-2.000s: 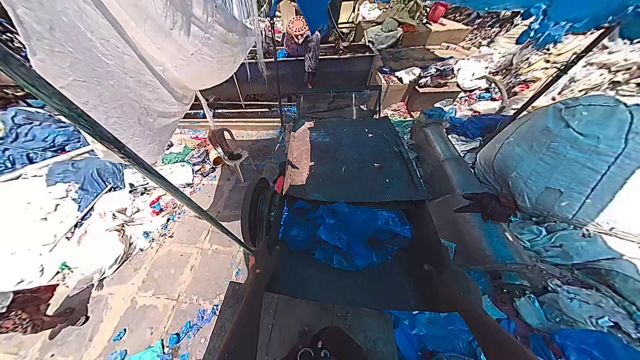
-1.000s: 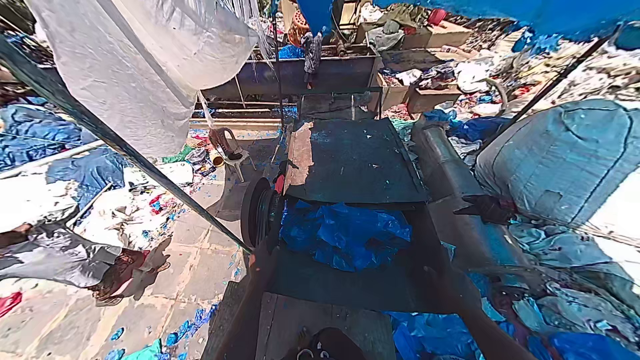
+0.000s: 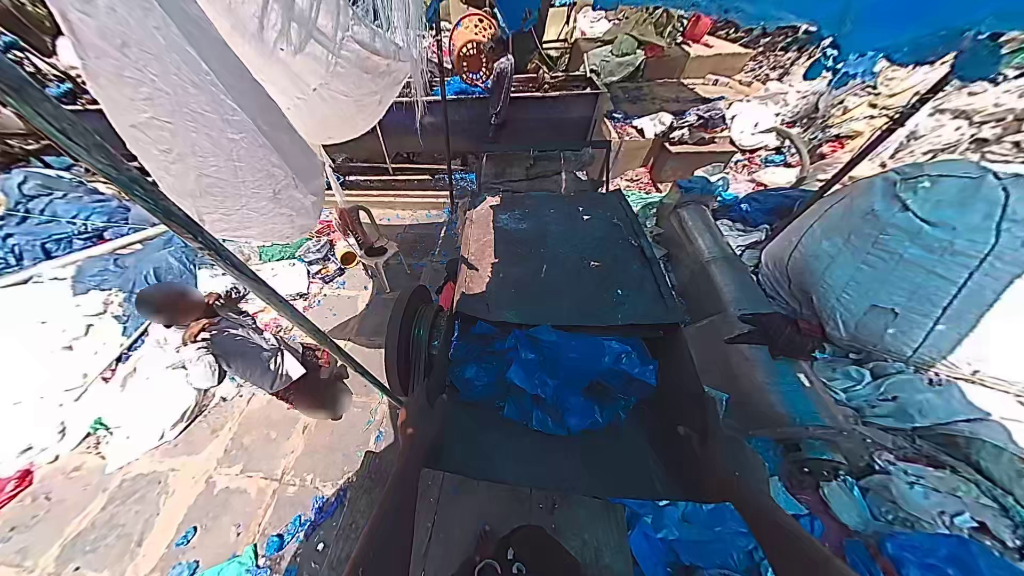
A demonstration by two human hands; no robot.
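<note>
Blue plastic film (image 3: 576,376) lies bunched in the dark opening of a metal machine hopper (image 3: 560,464), below its flat dark cover (image 3: 568,256). My left hand (image 3: 416,420) is at the hopper's left edge, just below a belt pulley wheel (image 3: 408,336); shadow hides its fingers. Over the right edge of the hopper, my right hand (image 3: 708,452) is dark and blurred, so its grip cannot be made out. Neither hand touches the blue film.
A slanted metal pole (image 3: 208,244) crosses the left side. A person (image 3: 248,344) is on the paving at left. Near a plastic chair (image 3: 372,248) hangs white sheeting (image 3: 232,112). A large stuffed sack (image 3: 904,256) and more blue film (image 3: 688,532) are at right.
A person only partly in view at the lower left is now fully in view, farther up and to the right. My hands and the blue film stay about where they were.
</note>
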